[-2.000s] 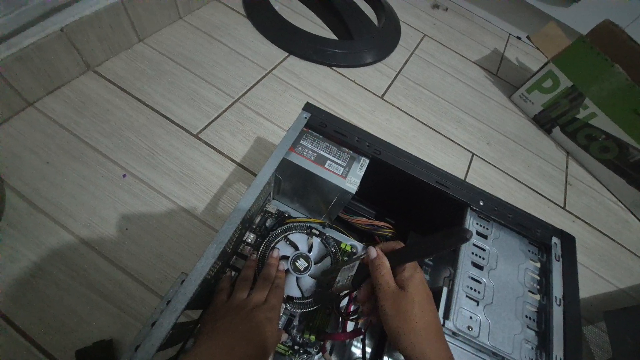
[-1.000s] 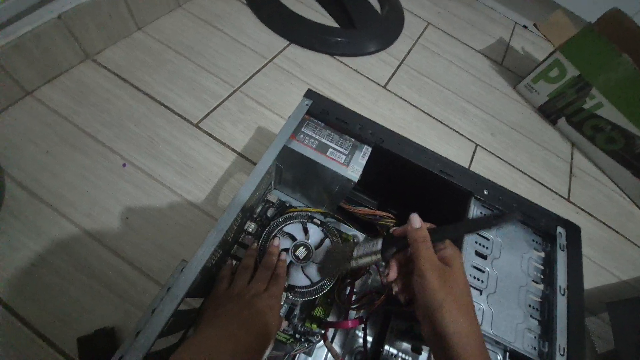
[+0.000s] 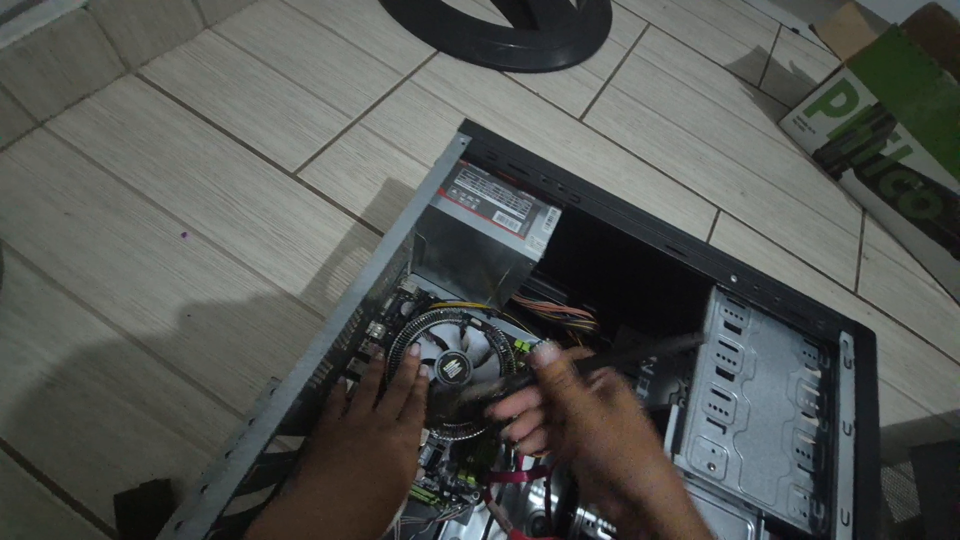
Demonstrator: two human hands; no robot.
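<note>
An open desktop computer case (image 3: 652, 202) lies on its side on the tiled floor. Inside it, a round CPU cooler fan (image 3: 480, 349) with pale blades sits on the motherboard (image 3: 465, 457). My left hand (image 3: 375, 435) rests with its fingertips on the fan's left part. In my right hand (image 3: 585, 412) is a paintbrush with a dark handle (image 3: 645, 351); its blurred bristles (image 3: 465, 397) are over the fan's lower right. The power supply (image 3: 487, 232), bearing a printed label, is above the fan, with bundled coloured cables (image 3: 559, 311) beside it.
A metal drive cage (image 3: 757, 405) fills the case's right end. Red cables (image 3: 517, 476) run below my right hand. A black ring-shaped base (image 3: 510, 45) is on the floor beyond the case, and a green and white Philco cardboard box (image 3: 885, 142) stands at upper right.
The brush in my right hand has moved across the fan, its bristles now lower and nearer my left fingers than one second ago. My left hand stays on the fan.
</note>
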